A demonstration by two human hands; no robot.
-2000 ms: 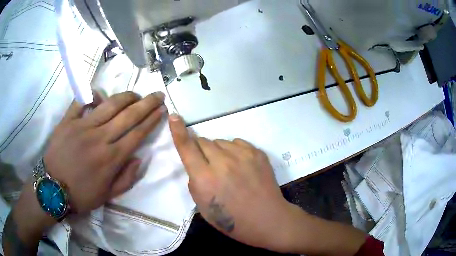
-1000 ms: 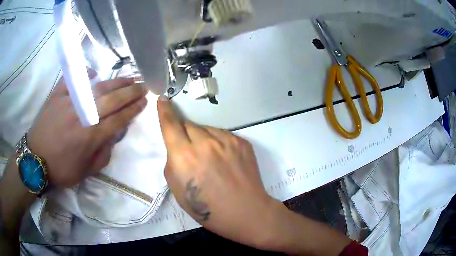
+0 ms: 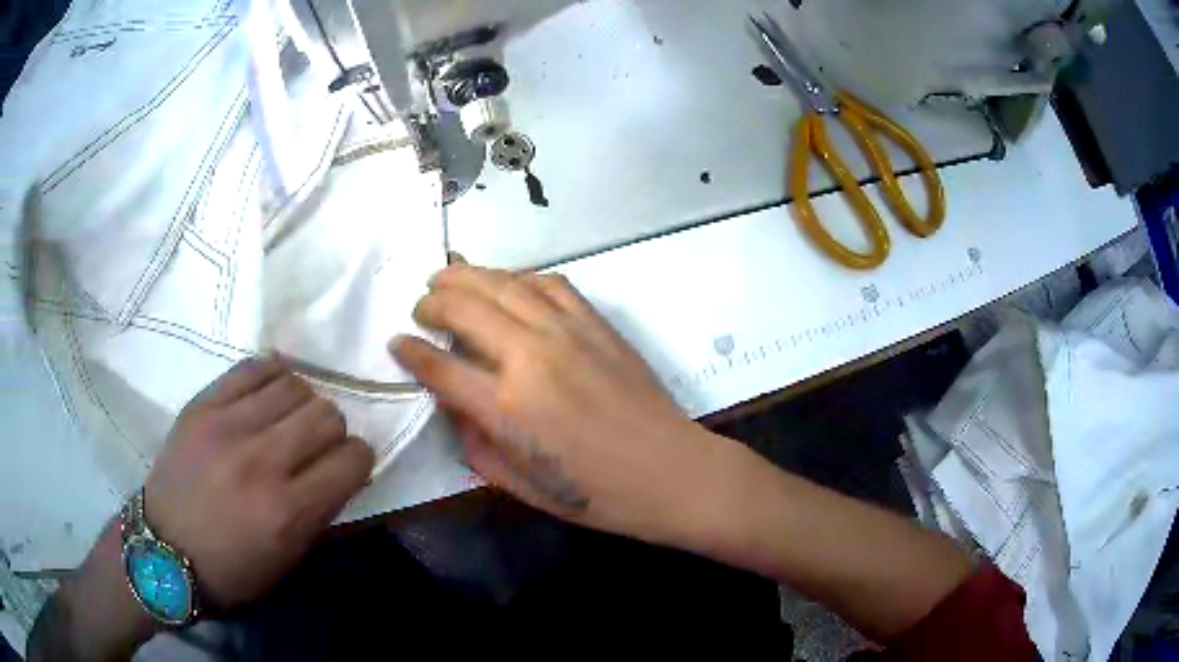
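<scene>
A large white trouser piece [image 3: 343, 272] with dark double stitch lines lies on the machine bed, its right edge running to the presser foot [image 3: 427, 145]. A narrow brown-gold zipper strip [image 3: 356, 382] curves across it near the front. My left hand [image 3: 265, 466], with a watch on the wrist, is curled on the cloth's near edge, its fingertips at the strip. My right hand [image 3: 543, 382] pinches the cloth's right edge between thumb and fingers, below the presser foot. The parts of the cloth under my fingers are hidden.
Scissors with orange-yellow handles [image 3: 828, 181] lie on the machine bed to the right. A printed ruler [image 3: 869, 295] runs along the table's front edge. White pieces [image 3: 1099, 427] are piled at the lower right. The machine head [image 3: 595, 39] spans the top.
Both hands have moved from beside the needle towards the table's front edge. My left hand has curled and my right has closed on the cloth edge. The cloth is turned and the zipper strip lies differently.
</scene>
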